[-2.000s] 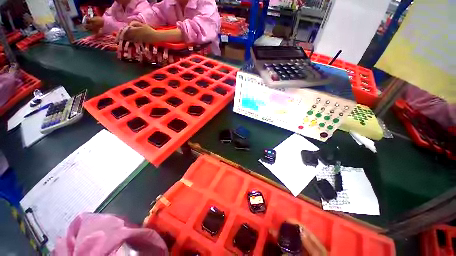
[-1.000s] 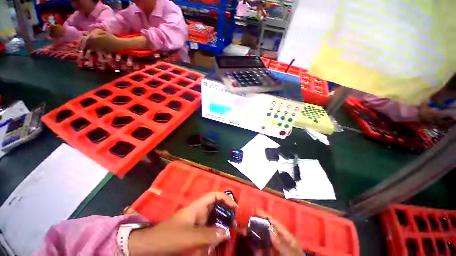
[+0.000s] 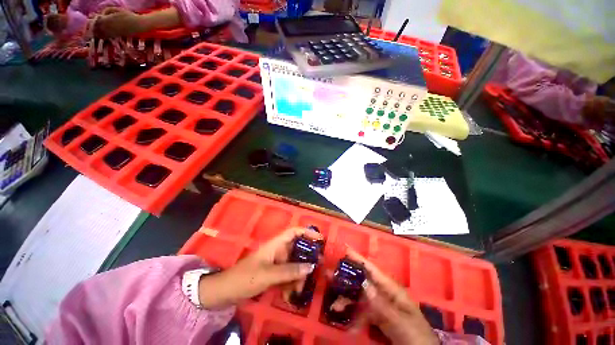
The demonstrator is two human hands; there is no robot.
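My left hand (image 3: 259, 269) holds a dark watch body (image 3: 305, 252) with a lit screen, above the near red tray (image 3: 249, 210). A white-strapped watch is on my left wrist. My right hand (image 3: 388, 303) holds another watch body (image 3: 349, 275) just to the right, the two units apart. Parts of other dark units show in the tray pockets at its near edge. A unit with a lit screen (image 3: 321, 177) lies at the left edge of a white slip (image 3: 354, 195). Dark units lie left of it and on the slips.
A full red tray (image 3: 158, 176) is at left, a ruled sheet (image 3: 61, 236) below it. A white instrument (image 3: 330, 101) stands behind, with a calculator (image 3: 340, 50) on top. A red side tray (image 3: 549, 269) is lower right. Co-workers in pink sleeves sit beyond.
From two seconds ago, my left hand has come in over the near tray and now holds a unit. My right hand shows more fully with its unit. The view has shifted since one second ago.
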